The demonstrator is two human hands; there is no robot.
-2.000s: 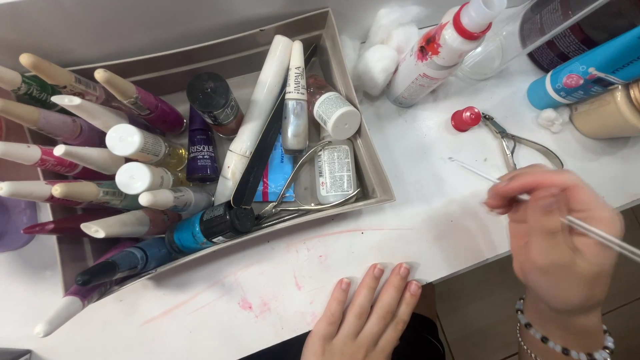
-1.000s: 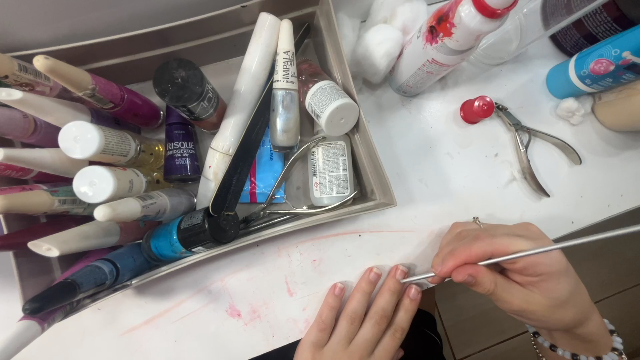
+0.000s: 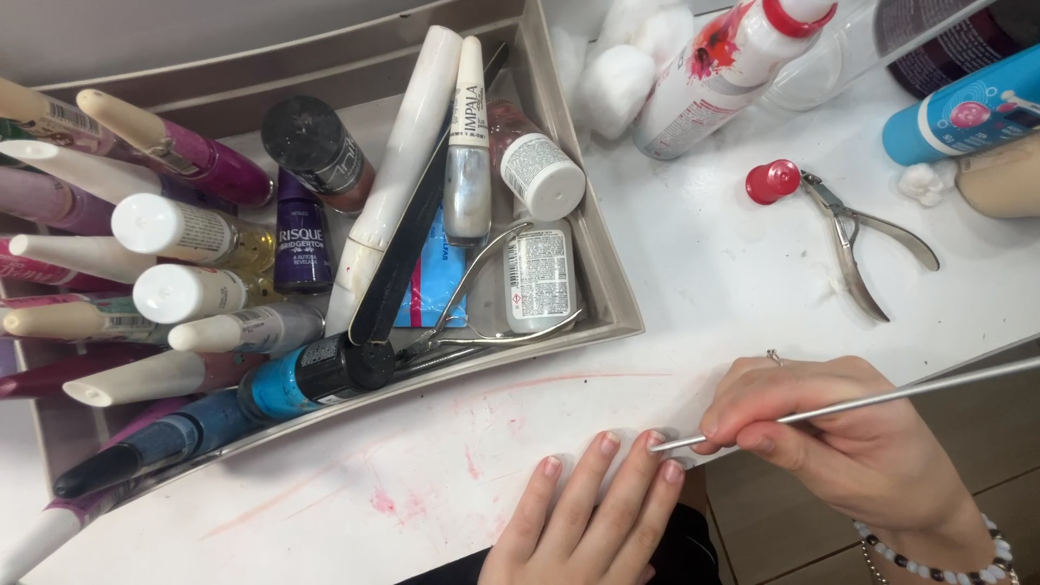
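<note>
My left hand (image 3: 593,512) lies palm down at the near edge of the white table, fingers a little apart, holding nothing. My right hand (image 3: 821,422), with a ring and a beaded bracelet, grips a thin silver metal manicure stick (image 3: 877,397) between thumb and fingers. The stick's tip touches one of my left fingers beside the nail. Above my right hand lie metal cuticle nippers (image 3: 847,236) with spread handles, against a small red cap (image 3: 772,181).
A grey tray (image 3: 605,268) at the left holds several nail polish bottles, a black nail file (image 3: 406,236) and another pair of metal nippers (image 3: 463,301). Cotton balls (image 3: 617,89), a white-and-red spray can (image 3: 707,81) and a blue tube (image 3: 967,106) stand or lie at the back right.
Two seconds ago my right hand held the stick above the table, away from my left hand; it has come down to the left fingertips. My left hand stays on the table.
</note>
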